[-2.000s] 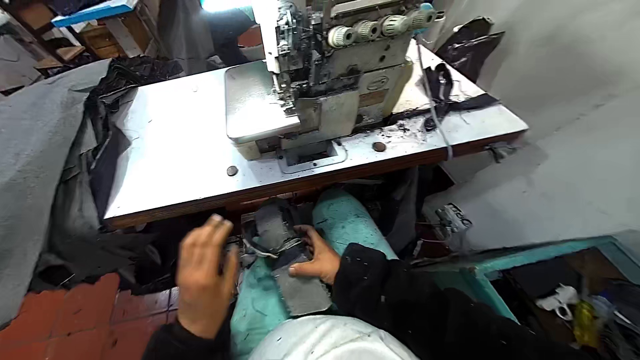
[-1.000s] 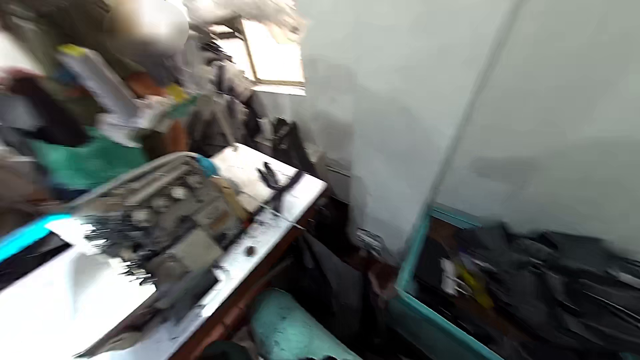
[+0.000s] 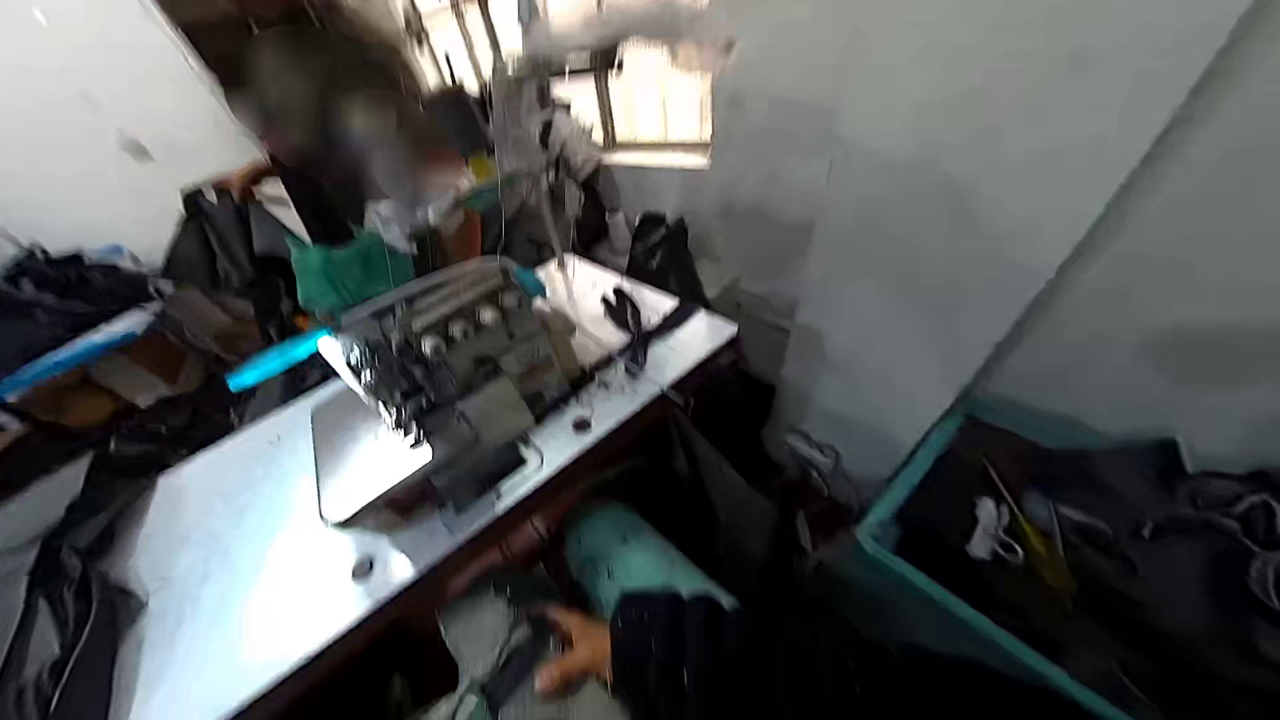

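Note:
My right hand [image 3: 575, 650], in a dark sleeve, lies low in the view on grey and dark cloth pieces [image 3: 485, 640] over my lap. Its fingers rest on the cloth; blur hides whether they grip it. Beyond it, an overlock sewing machine [image 3: 480, 370] stands on a white table [image 3: 230, 510], its work lamp lit. A grey piece of cloth [image 3: 475, 485] lies at the front of the machine. My left hand is out of the frame.
A teal-edged bin [image 3: 960, 600] at the right holds dark cloth, a white bundle [image 3: 992, 530] and a yellow-handled tool [image 3: 1045, 555]. Dark strips [image 3: 640, 325] lie on the table's far end. Dark cloth [image 3: 70, 590] hangs at the left. A pale wall [image 3: 900, 200] rises behind.
The view has swung to the right since two seconds ago. My left hand, raised beside the cloth then, is out of view. A grey piece now lies at the machine's front.

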